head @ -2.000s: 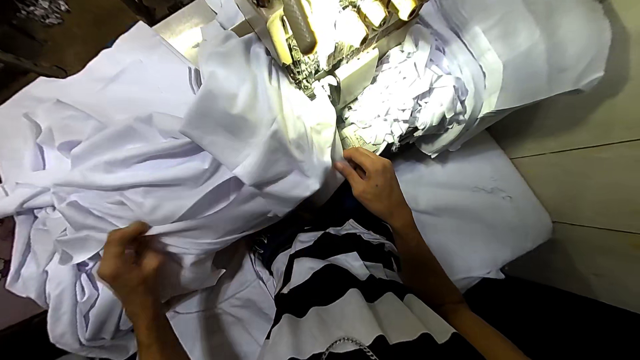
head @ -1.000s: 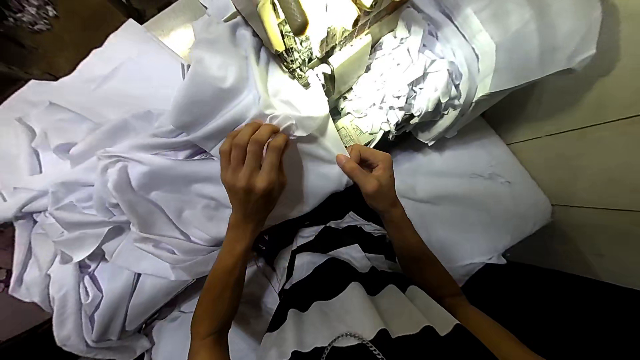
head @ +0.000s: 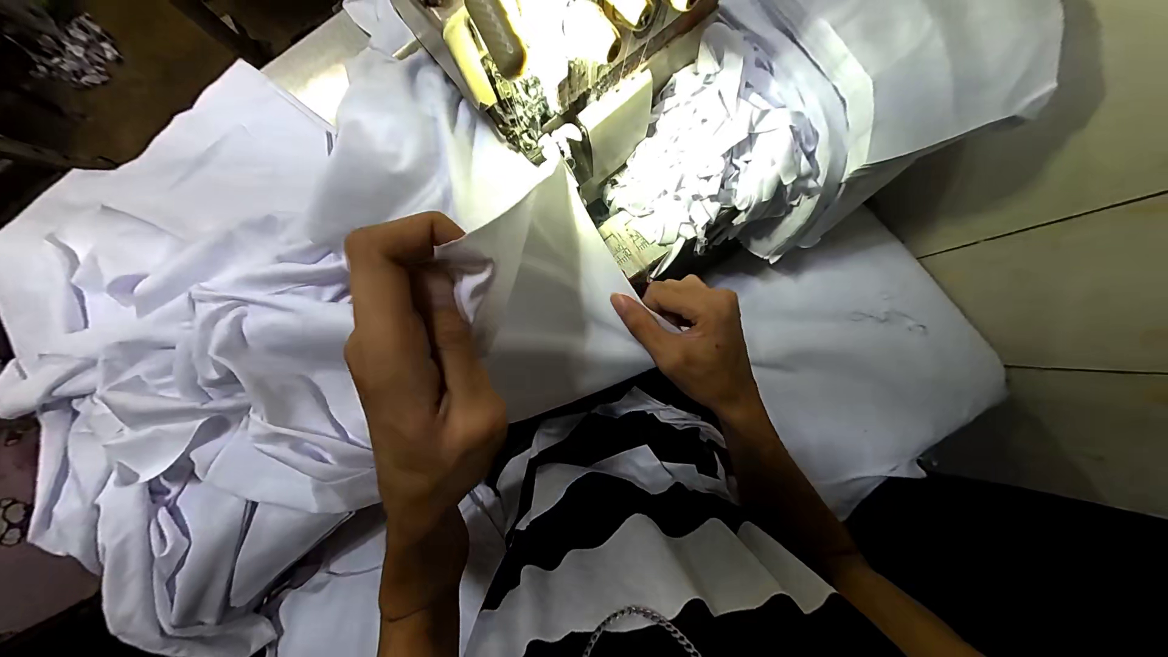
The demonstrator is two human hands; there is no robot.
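Observation:
White fabric (head: 557, 301) is stretched between my two hands, in front of a lit sewing machine (head: 538, 82). My left hand (head: 420, 365) is closed on a raised fold of it, left of centre. The thumb and fingers of my right hand (head: 698, 338) pinch the fabric's right edge, close to the machine's front corner. From between the hands the fabric narrows up to the presser foot area (head: 566, 141), where glare hides the needle. A large crumpled heap of white fabric (head: 210, 356) spreads to the left.
White fabric scraps (head: 721, 137) are piled right of the machine, beside a hanging white cloth (head: 949, 64). A white-covered surface (head: 867, 356) lies beyond my right hand. Floor tiles (head: 1049, 283) show at the right. Striped clothing (head: 639, 557) covers my lap.
My left hand has moved right from the heap at the left and now holds up a fold of fabric. My right hand stays at the fabric's edge.

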